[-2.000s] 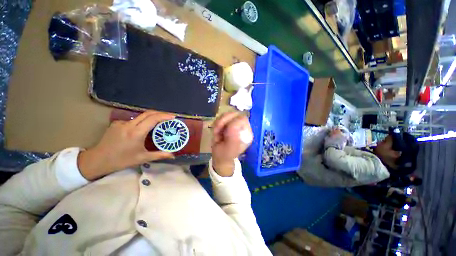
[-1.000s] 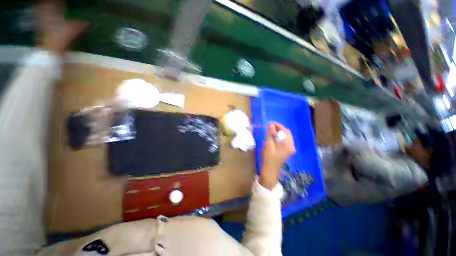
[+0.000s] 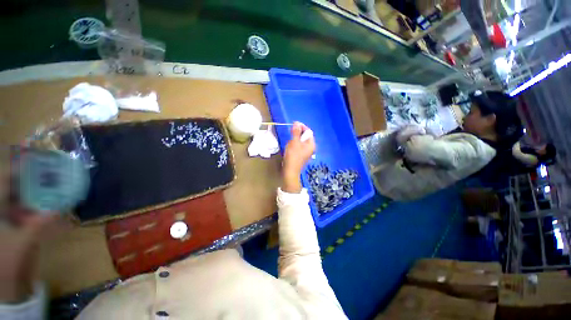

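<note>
My left hand (image 3: 19,244), blurred at the left edge, holds a pale teal spoked wheel (image 3: 52,181) over the left end of the black pad (image 3: 144,165). My right hand (image 3: 298,150) is over the blue bin (image 3: 273,94), closed on a white-gripped tool (image 3: 306,135). A thin stick (image 3: 275,124) runs from the cream pot (image 3: 244,120) to my right hand; whether it is part of the tool I cannot tell. The red-brown board (image 3: 206,219) lies below the pad with a white round knob (image 3: 178,230) on it. Silver specks (image 3: 194,137) lie on the pad.
Metal parts (image 3: 332,187) are heaped in the bin. White wipes (image 3: 263,144) lie by the pot and a wad (image 3: 91,103) at upper left. Spoked wheels (image 3: 257,47) lie on the green belt (image 3: 200,31). A seated person (image 3: 438,156) is beyond an open cardboard box (image 3: 365,106).
My left hand has picked up a spoked wheel from the belt side and brought it toward the bench. My right hand stays over the bin. The camera view has shifted.
</note>
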